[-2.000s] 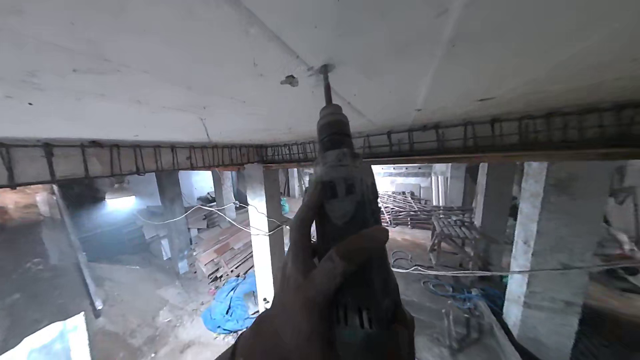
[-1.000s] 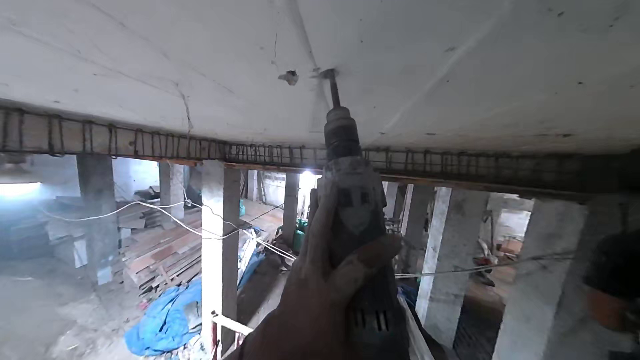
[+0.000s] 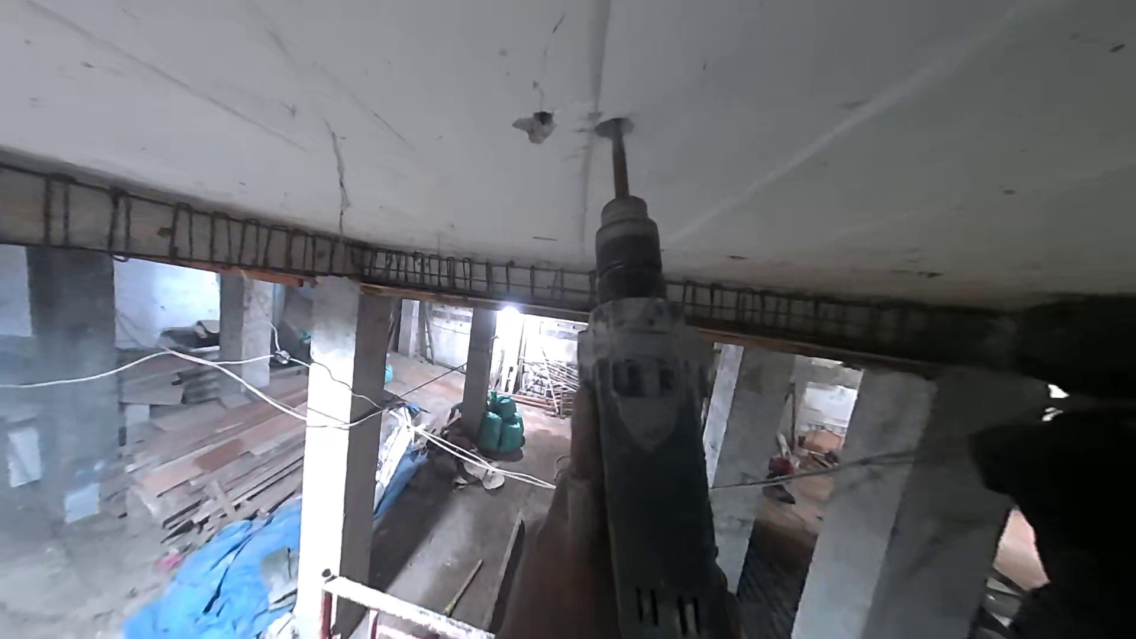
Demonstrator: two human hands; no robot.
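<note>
A grey and dark rotary hammer drill [image 3: 657, 461] points up at the pale concrete ceiling [image 3: 799, 115]. Its bit [image 3: 620, 164] meets the ceiling at a chipped spot, and how deep it goes cannot be told. My left hand [image 3: 568, 550], dim and blurred, grips the drill body from the left side, low in the picture; its fingers are partly hidden. To the left of the bit, a broken patch with a small hole [image 3: 538, 126] marks the ceiling. My right hand does not show, and the drill's rear end is cut off by the lower edge.
Exposed rebar stirrups [image 3: 479, 273] line the ceiling beam behind the drill. Concrete columns [image 3: 333, 444] stand beyond, with white cables [image 3: 240, 382] strung across. Stacked boards [image 3: 231, 444], a blue tarp [image 3: 222, 577] and a metal rail [image 3: 399, 608] lie below. A dark blurred shape [image 3: 1074, 506] fills the right edge.
The view has swung to the right. The drill bit stays at the ceiling beside the broken patch. A thumb seen across the drill body earlier no longer shows there. The dark shape at right has grown larger.
</note>
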